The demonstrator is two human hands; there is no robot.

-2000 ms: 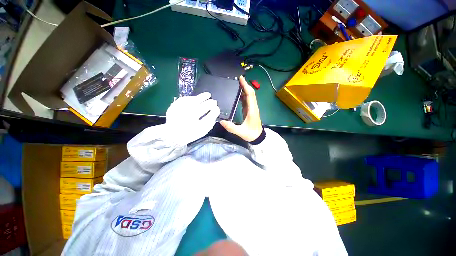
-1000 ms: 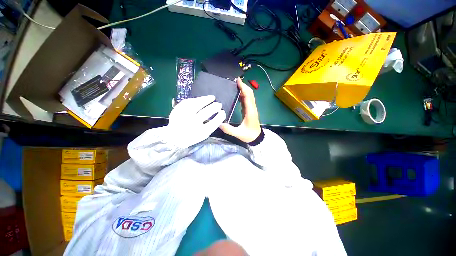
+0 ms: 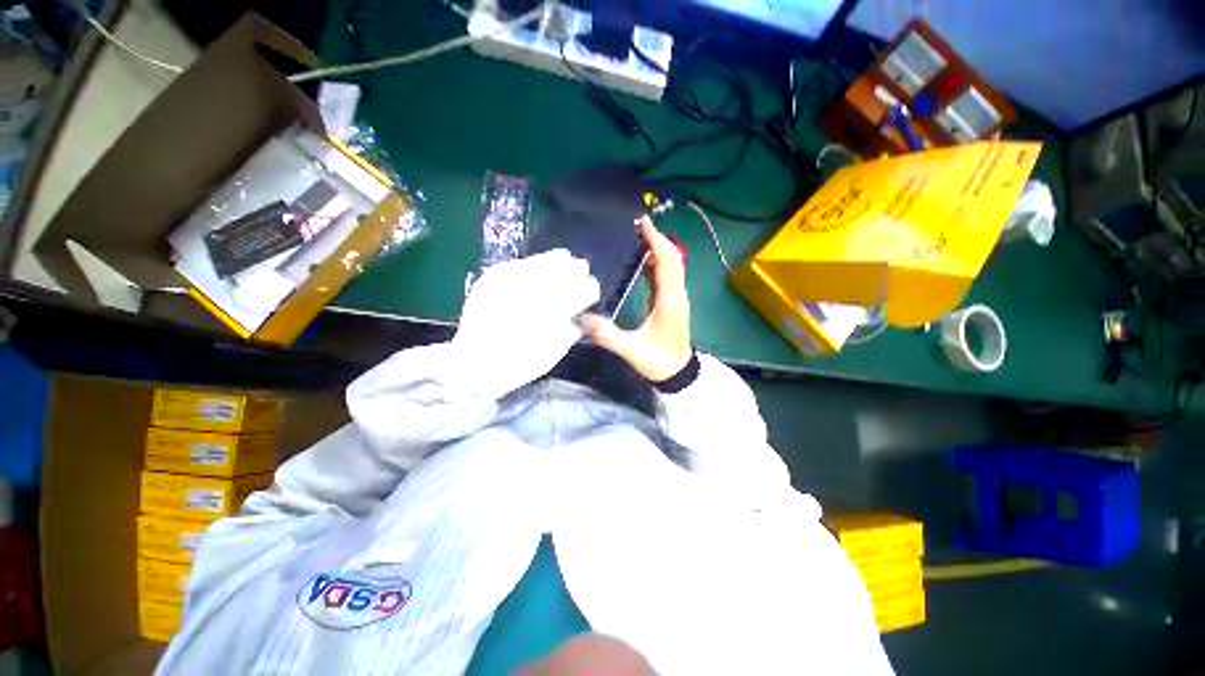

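Observation:
A flat black set-top box [image 3: 615,259] is held over the bench's front edge, just in front of my body. My left hand [image 3: 529,310], in a white glove, lies over its left and near side. My bare right hand [image 3: 650,314], with a black wrist band, grips its right edge, thumb near the front corner. Another dark box [image 3: 595,196] lies just behind it, and the two blur together. A wrapped remote control [image 3: 505,211] lies to the left of them.
An opened brown box [image 3: 377,238] with a manual stands at left, a yellow box [image 3: 899,218] at right. A tape roll [image 3: 974,338], black cables [image 3: 720,132], a power strip [image 3: 582,53] and an orange-red instrument [image 3: 918,90] are on the bench. Yellow boxes [image 3: 179,495] fill a carton below left.
The view has tilted and shifted, and more of the screens shows at the top. The held box looks darker and more tilted; both hands stay on it.

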